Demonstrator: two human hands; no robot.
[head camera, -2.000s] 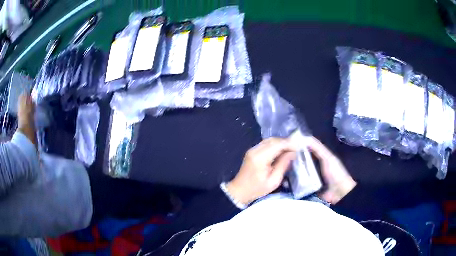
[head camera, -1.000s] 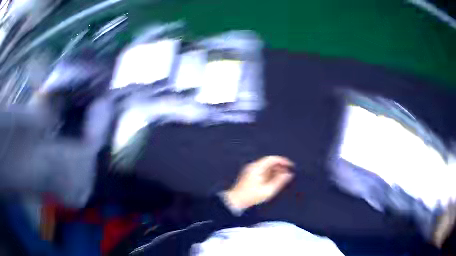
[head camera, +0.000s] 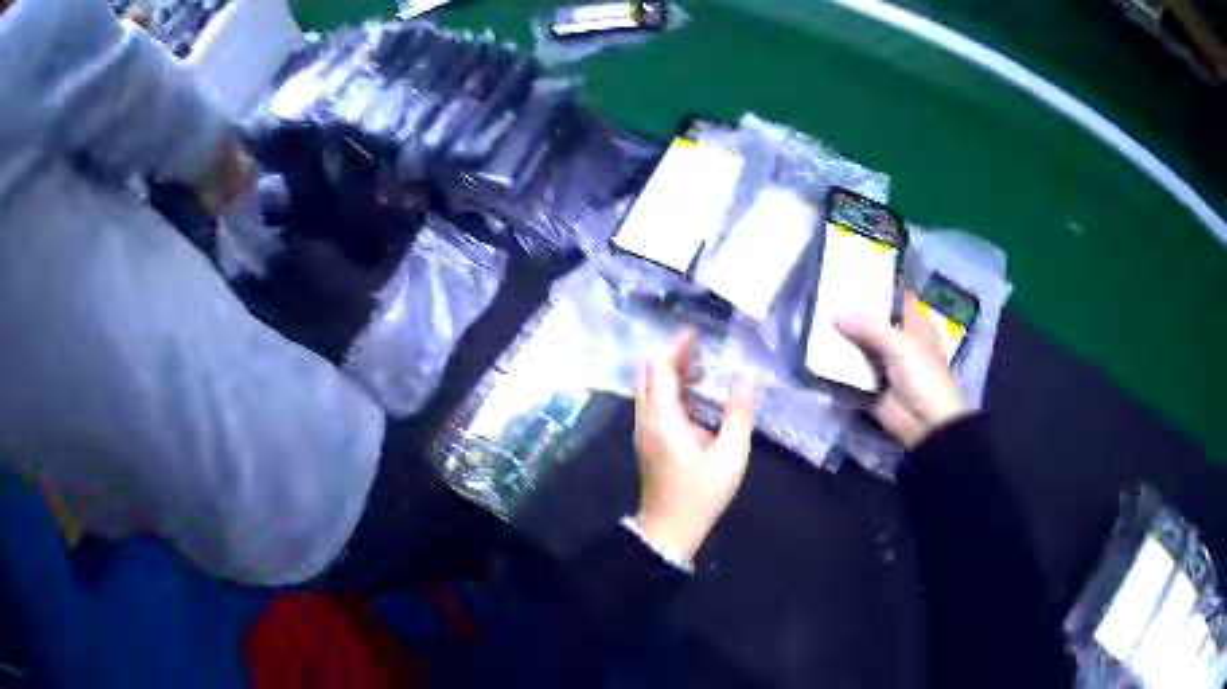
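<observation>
My right hand (head camera: 918, 377) grips a phone-shaped unit (head camera: 856, 289) by its lower right edge, thumb on the white face. The unit has black edges, yellow tape and a green board end pointing away from me. My left hand (head camera: 693, 451) has its fingers apart over the near edge of the clear plastic bags (head camera: 794, 411); it holds nothing that I can see. Two more white-faced units, one at the left (head camera: 684, 202) and one in the middle (head camera: 764, 249), lie on the bags. Another unit (head camera: 949, 310) is partly hidden behind my right hand.
A row of dark bagged units (head camera: 444, 115) stands at upper left beside a neighbour's grey sleeve (head camera: 175, 364). A bagged circuit board (head camera: 518, 438) and plastic bag (head camera: 424, 316) lie left. Bagged units (head camera: 1157, 606) lie lower right. A small unit (head camera: 606, 18) lies on the green surface.
The view has turned left. The bagged item held between both hands two seconds ago is no longer in them. My hands are now at the left group, and my right hand has taken hold of a unit.
</observation>
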